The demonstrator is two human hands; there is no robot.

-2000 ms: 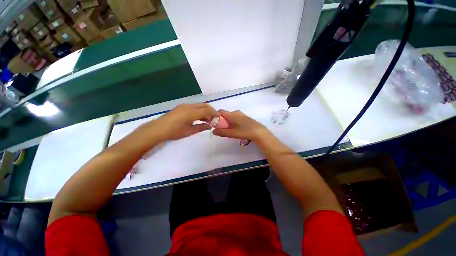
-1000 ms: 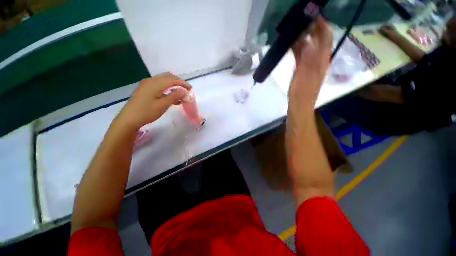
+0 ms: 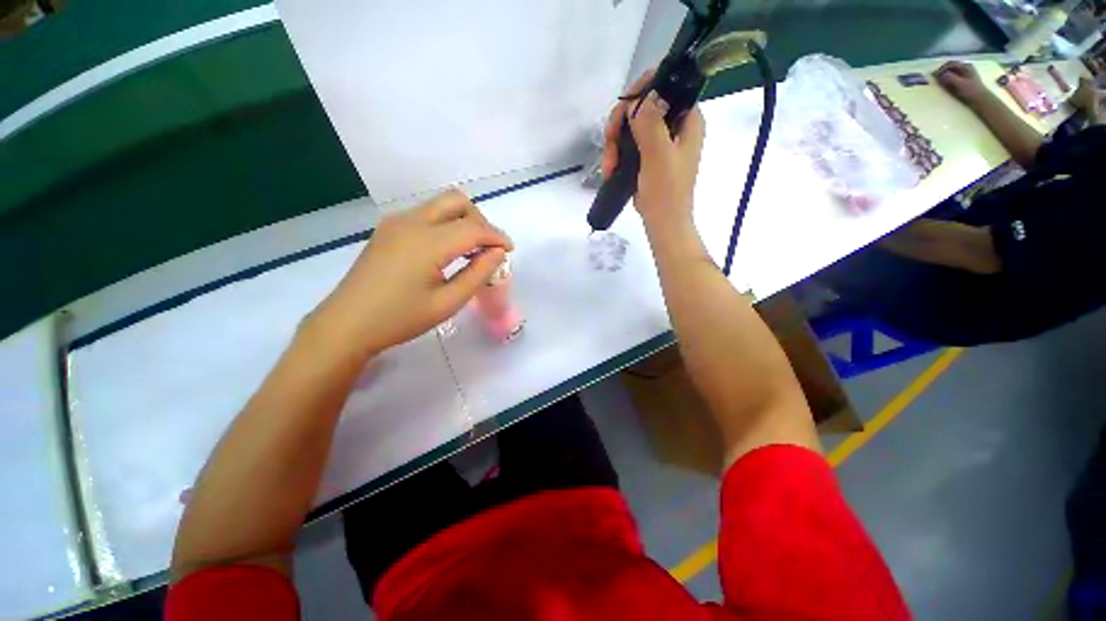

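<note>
My left hand (image 3: 425, 273) holds the pink hair dryer housing (image 3: 497, 308) at its upper end, over the white bench surface. The lower end of the housing shows a small dark and silvery ring. My right hand (image 3: 661, 140) is closed around the black electric screwdriver (image 3: 621, 176), tilted with its tip down. The tip is just above and left of the loose pile of screws (image 3: 608, 251) on the white surface. My left fingers hide part of the housing's top.
A white upright panel (image 3: 461, 85) stands behind the bench strip, with the green conveyor (image 3: 182, 182) beyond. A clear bag of parts (image 3: 849, 140) lies right. The screwdriver's black cord (image 3: 759, 158) hangs there. A person (image 3: 1013, 243) sits far right; an open cardboard box (image 3: 679, 412) is below.
My right hand has left the pink housing and taken hold of the screwdriver, now drawn lower towards the screws. My left hand keeps the housing, now more upright. The view has turned right.
</note>
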